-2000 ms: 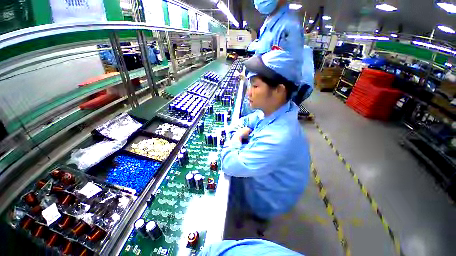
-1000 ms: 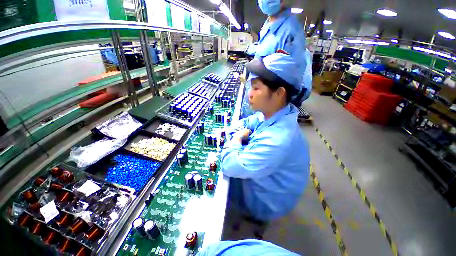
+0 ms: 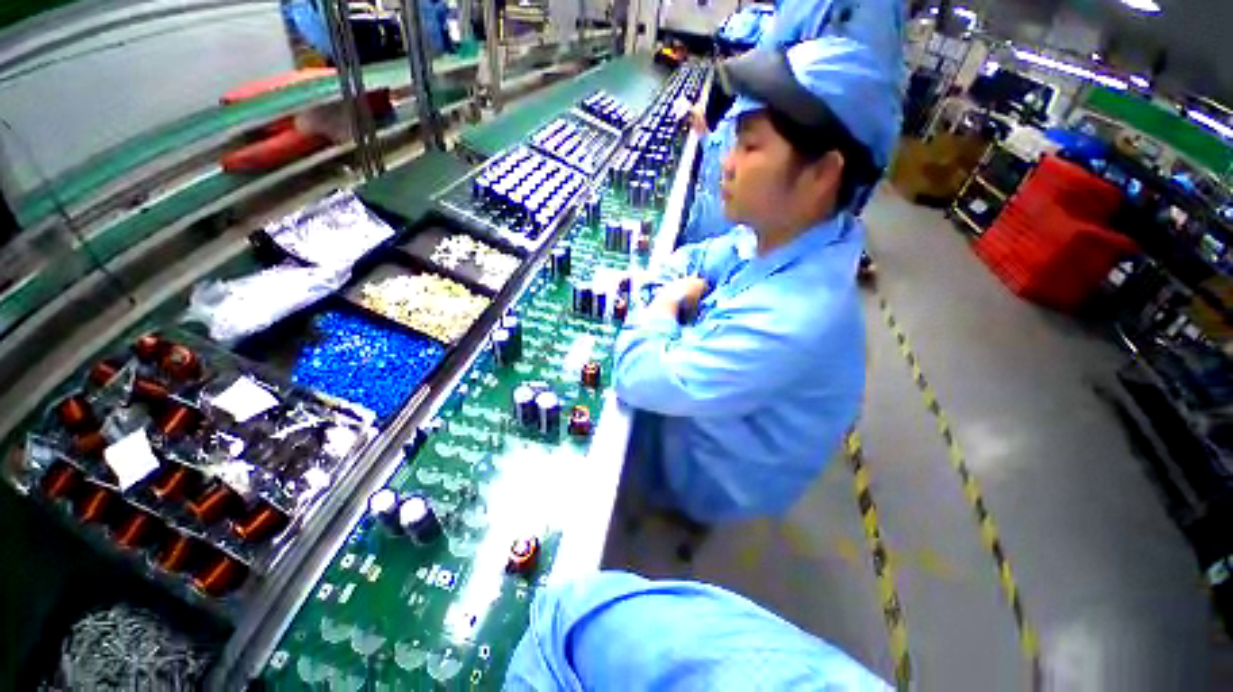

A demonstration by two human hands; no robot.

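A green printed circuit board (image 3: 446, 466) lies on the line nearest me, with a strong glare on it. Two dark capacitors with pale tops (image 3: 403, 515) stand upright on it, and a copper coil (image 3: 523, 554) stands to their right. More boards with upright capacitors (image 3: 538, 407) run away up the line. Neither of my hands is in view. Only my light-blue sleeve (image 3: 676, 635) shows at the bottom edge.
Left of the line are a clear tray of copper coils (image 3: 169, 503), silvery leaded parts (image 3: 133, 656), blue discs (image 3: 365, 362), cream parts (image 3: 426, 306) and capacitor trays (image 3: 521, 189). A seated worker (image 3: 757, 325) with folded arms is right of the line; another person stands behind.
The view has tilted down, so the scene sits higher and more of the near board, my sleeve and the silvery parts show. The seated worker still has folded arms.
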